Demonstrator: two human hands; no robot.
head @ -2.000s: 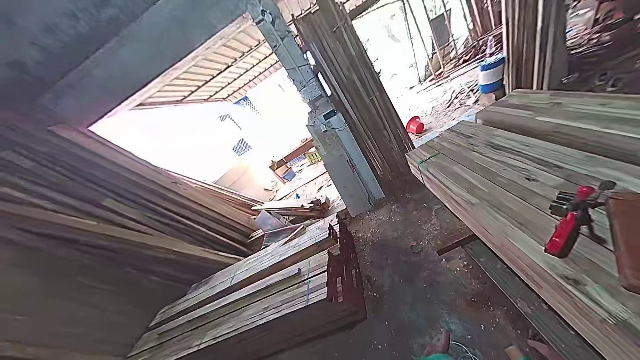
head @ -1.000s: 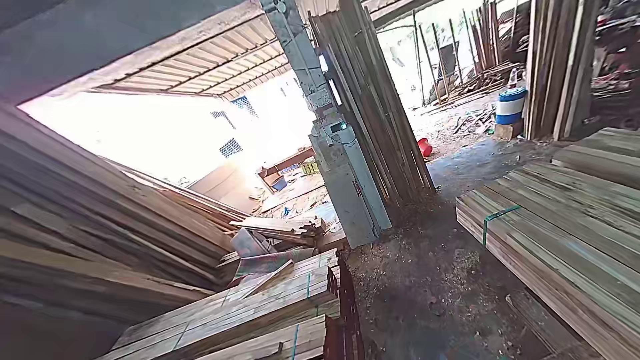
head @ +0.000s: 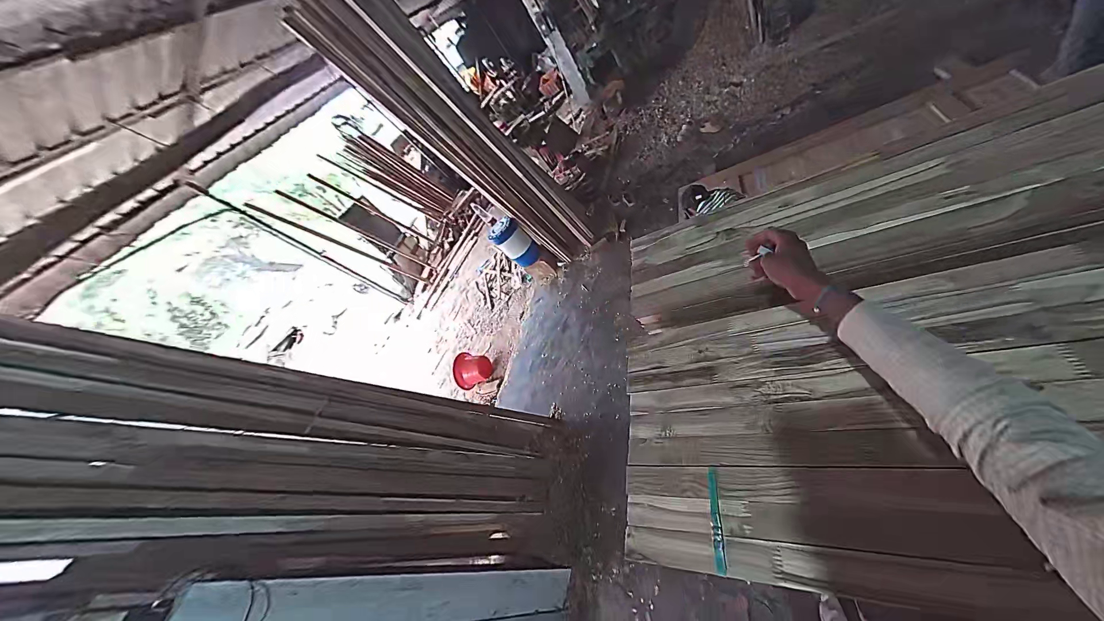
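My right hand, in a light long sleeve with a thin band at the wrist, reaches in from the right over a wide stack of wooden boards. A small white piece, too small to name surely, is pinched between its fingers. The hand is above the upper part of the stack; whether it touches the wood cannot be told. A green strap crosses the boards near the stack's lower left corner. My left hand is not in view.
Long planks lean at the left. More upright planks stand beyond the floor passage. A blue and white container and a red plastic tub are near the opening. A striped item lies behind the board stack.
The view has swung right and tilted strongly. My right hand, not seen in the frame of one second ago, is now over the board stack with a small white piece.
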